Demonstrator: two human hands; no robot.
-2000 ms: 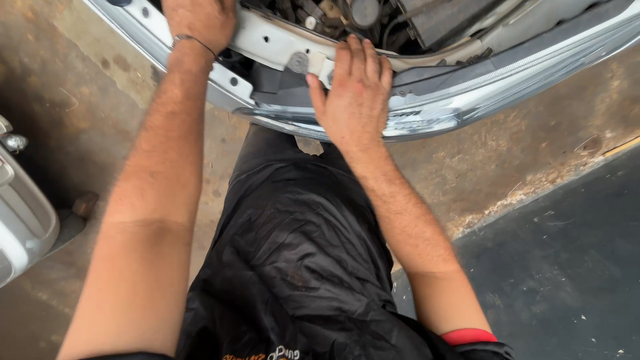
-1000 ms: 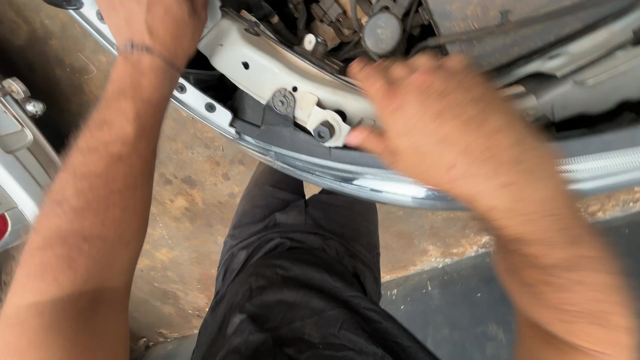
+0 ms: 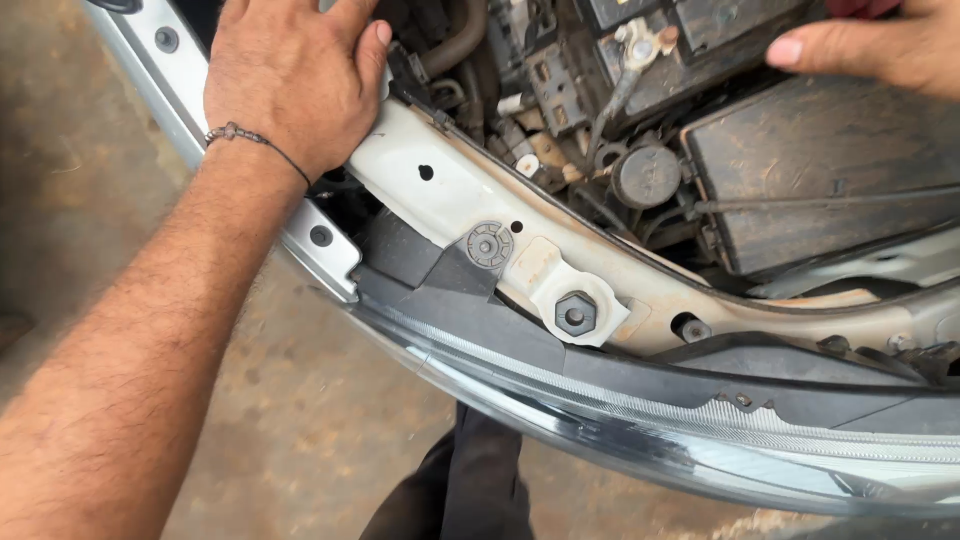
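Observation:
My left hand (image 3: 296, 82) rests palm down on the white radiator support panel (image 3: 409, 142) of a car, thumb spread; its fingertips run past the top edge of the view. At the top right is part of my right hand (image 3: 862, 49), its thumb over the dusty engine bay beside a dark red thing (image 3: 861, 7) that I cannot make out. Whether that hand holds it, I cannot tell. Below the panel runs the clear headlamp (image 3: 637, 442). A black hex-shaped rubber stop (image 3: 576, 313) sits on a bracket of the panel.
Right of centre lies a dusty black box cover (image 3: 817, 165), with a round black cap (image 3: 646, 176) to its left. A battery terminal clamp (image 3: 641, 49) with a cable stands above. My legs (image 3: 480, 480) are close against the car's front, over a stained concrete floor (image 3: 300, 420).
My right hand has left the front panel and headlamp edge and moved over the engine bay at the right. My left hand stays on the panel. The view has come closer to the bay.

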